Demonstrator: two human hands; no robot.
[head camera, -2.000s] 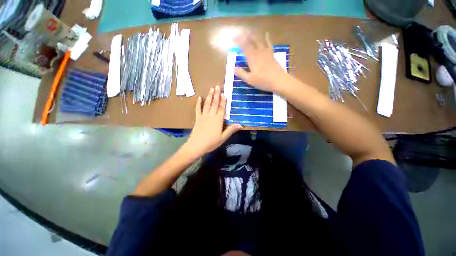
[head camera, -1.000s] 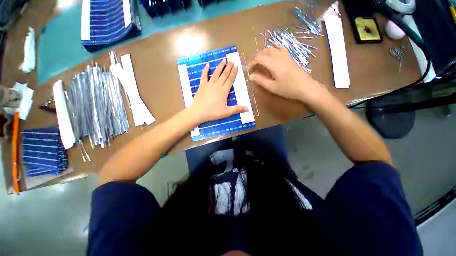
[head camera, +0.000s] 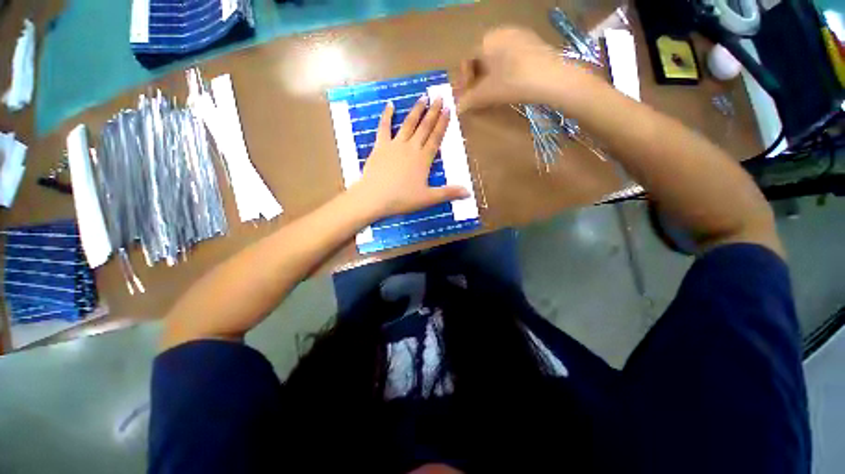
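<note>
The blue solar cell strips (head camera: 371, 143) lie side by side on the brown bench near its front edge, with a white strip (head camera: 456, 159) along the right side and another (head camera: 346, 139) along the left. My left hand (head camera: 405, 167) lies flat on the cells, fingers apart, with its fingertips at the right white strip. My right hand (head camera: 505, 72) is at the upper right corner of the panel, fingers curled. Whether it holds anything cannot be told. Thin ribbon lines show beside the panel's lower right edge.
Long silver ribbons (head camera: 157, 180) and white strips (head camera: 243, 157) lie at left, with spare blue cells (head camera: 46, 273) beyond. Short ribbon pieces (head camera: 547, 134) lie at right, partly behind my right forearm. Finished cells (head camera: 190, 28) are on the green mat (head camera: 88, 60). A yellow sponge (head camera: 676, 58) is at far right.
Over the last second my right hand has moved up from the panel's right side to its upper right corner. My left hand has moved from the bench beside the cells onto them since the first frame.
</note>
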